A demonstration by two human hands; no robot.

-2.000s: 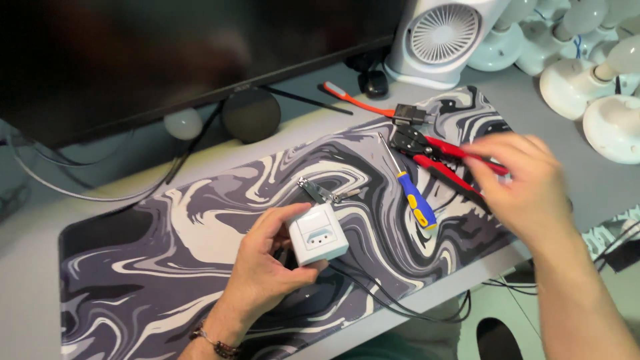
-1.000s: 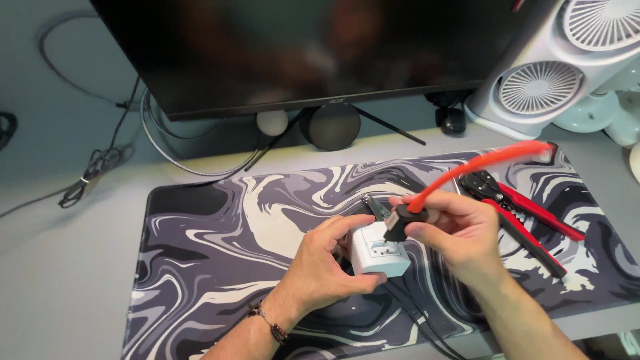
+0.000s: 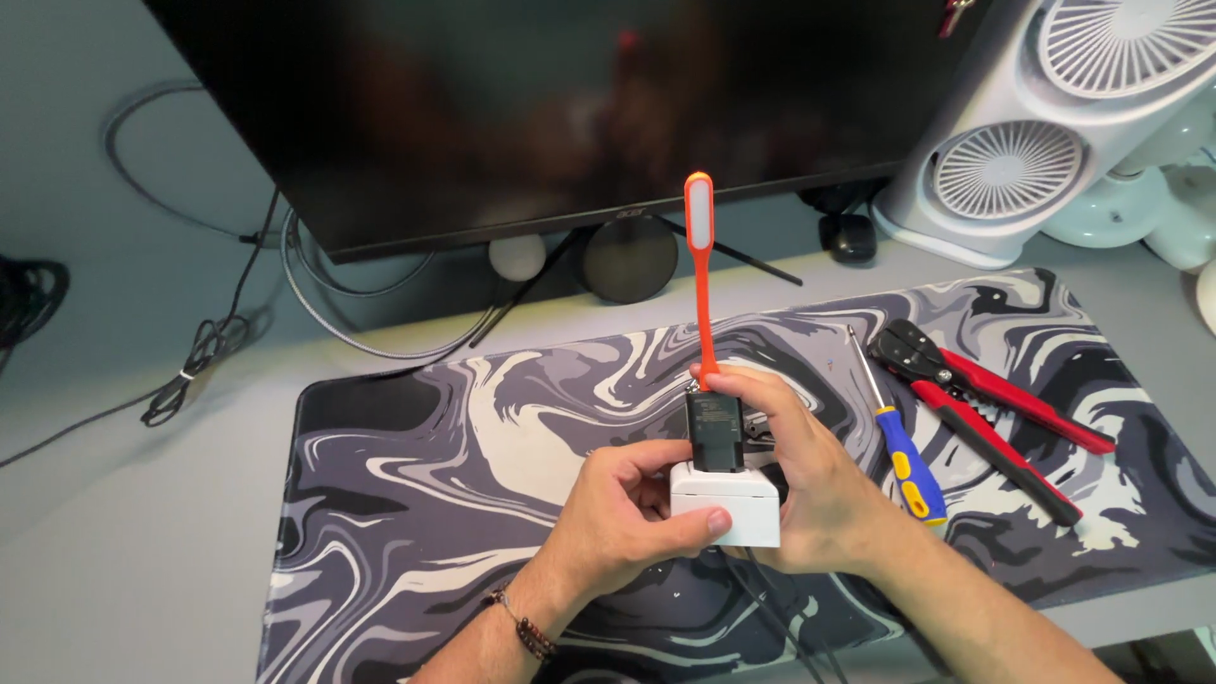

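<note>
My left hand [image 3: 622, 518] grips a white socket box [image 3: 727, 508], its thumb on the front face. A black USB power adapter [image 3: 715, 432] stands upright against the top of the box, its prongs hidden. From the adapter rises an orange flexible USB lamp [image 3: 699, 223], its light strip facing me. My right hand [image 3: 822, 475] is around the right side of the adapter and box, a finger at the lamp's base. Black cables [image 3: 774, 603] run down from beneath the box. To the right, a blue and yellow screwdriver [image 3: 902, 451] and red-handled wire strippers [image 3: 988, 418] lie on the mat.
The marbled desk mat [image 3: 427, 494] lies below a black monitor [image 3: 570, 114]. Behind it are a round dark speaker-like object [image 3: 631, 258] and a small white ball-shaped object [image 3: 517, 256]. A white fan unit [image 3: 1007, 171] stands at the back right. A tied cable [image 3: 199, 356] lies left.
The adapter and orange lamp lay on the mat two seconds ago; my right hand then held them beside the box. Now the adapter is upright against the box and the lamp points up.
</note>
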